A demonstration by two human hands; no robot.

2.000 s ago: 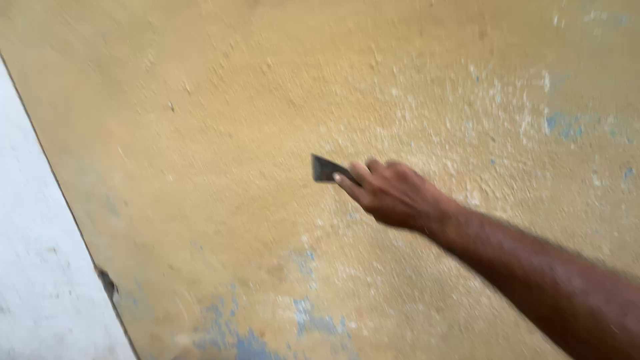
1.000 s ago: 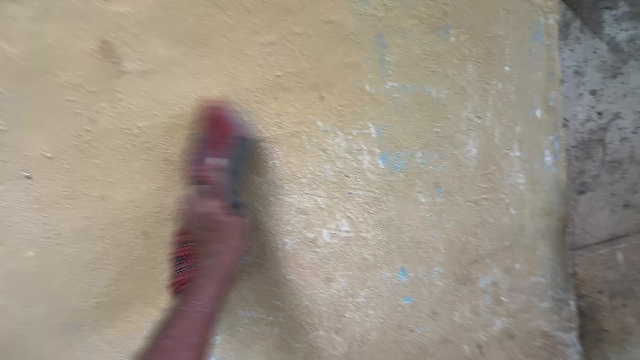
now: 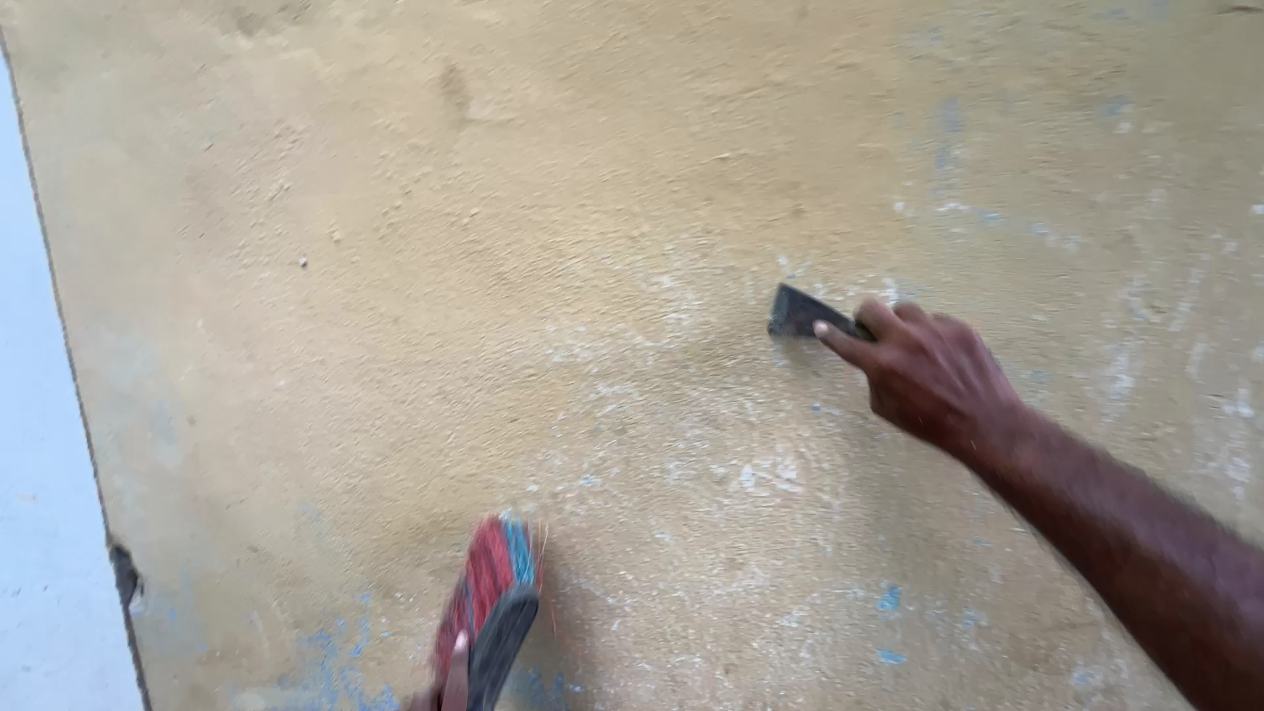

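My right hand (image 3: 933, 375) grips a putty knife (image 3: 805, 314), its dark blade against the worn yellow painted wall (image 3: 444, 296), right of the middle of the view. One finger lies along the blade. At the bottom, left of the middle, my left hand (image 3: 449, 686) holds a brush (image 3: 499, 592) with red and blue bristles and a dark back; its bristle end points up beside the wall. The lower edge of the view cuts off most of this hand and the brush's lower end. White and blue patches show on the wall near both tools.
A pale bluish-white surface (image 3: 44, 474) runs down the left side, divided from the yellow wall by a dark slanting edge. A chipped hole (image 3: 126, 575) breaks that edge low on the left.
The view has shifted strongly. The brush, blurred and higher up one second ago, is now low in view. The right hand with the putty knife, out of view then, shows again.
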